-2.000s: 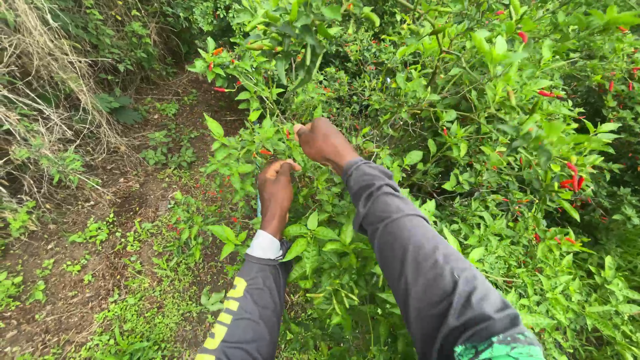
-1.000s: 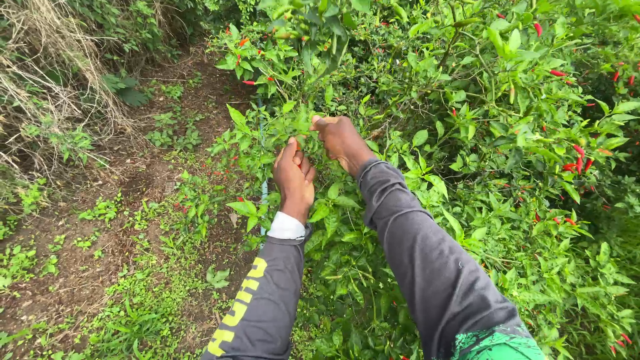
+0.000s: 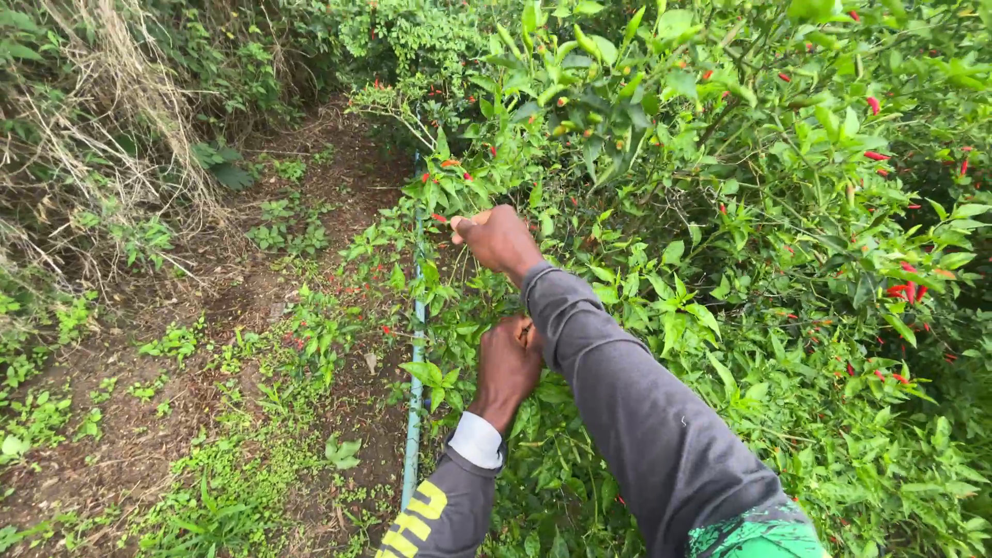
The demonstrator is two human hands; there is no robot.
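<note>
My right hand (image 3: 498,239) reaches over the left edge of a chili pepper plant (image 3: 666,287), its thumb and forefinger together beside a small red chili (image 3: 439,218). Whether the fingertips grip that chili or its stem is not plain. Nearer to me, my left hand (image 3: 508,362) is curled below the right wrist, among the leaves. Something small and dark shows between its fingers, too little to name. More red chilies (image 3: 907,291) hang at the right of the bush, and green ones (image 3: 587,42) stand near the top.
A blue-green pipe (image 3: 415,387) runs along the ground at the plant's left edge. Left of it lies a soil path (image 3: 225,298) with low weeds. Dry brush (image 3: 132,116) borders the path at the upper left.
My hands were side by side among the leaves; the right is now farther forward and left, the left nearer to me. More of the pipe shows.
</note>
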